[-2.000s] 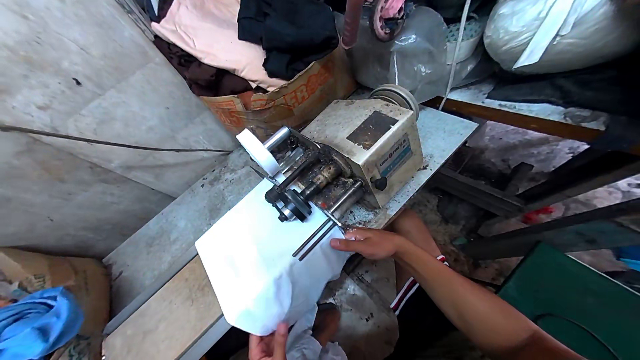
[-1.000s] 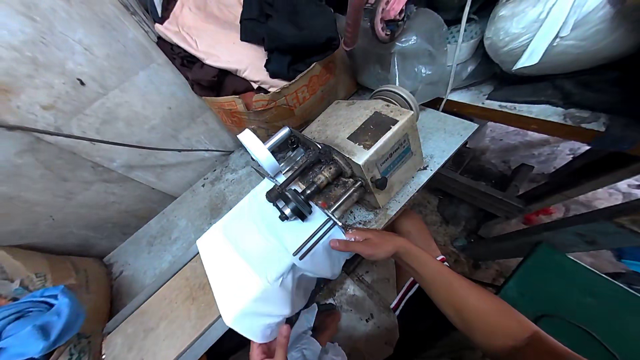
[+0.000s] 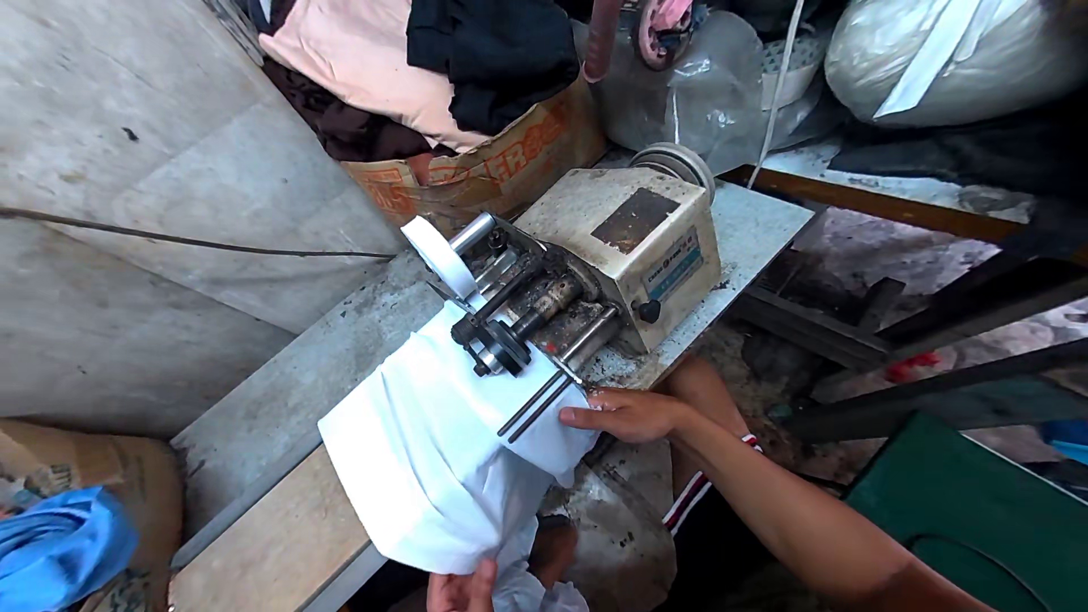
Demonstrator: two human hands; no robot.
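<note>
White fabric (image 3: 425, 459) lies over the bench and hangs past its front edge, its upper part running under the rollers of a beige bench-mounted machine (image 3: 578, 204). A narrow white strip (image 3: 440, 257) loops up at the machine's left side. My left hand (image 3: 463, 588), low in the view and partly cut off, pinches the fabric's bottom edge between thumb and fingers. At the right of two thin metal rods (image 3: 535, 411), my right hand (image 3: 625, 414) grips the fabric's edge with the thumb on top; its other fingers are partly hidden.
Behind the machine stands a cardboard box (image 3: 501, 166) of folded clothes. Blue cloth (image 3: 64, 544) rests on a sack-like container at lower left. A grey wall sheet (image 3: 153, 170) borders the bench (image 3: 263, 527). A green board (image 3: 969, 518) is at lower right, and plastic bags (image 3: 952, 68) are at upper right.
The white fabric has shifted and creased; its lower part is more folded than two seconds ago. Both hands remain in nearly the same places.
</note>
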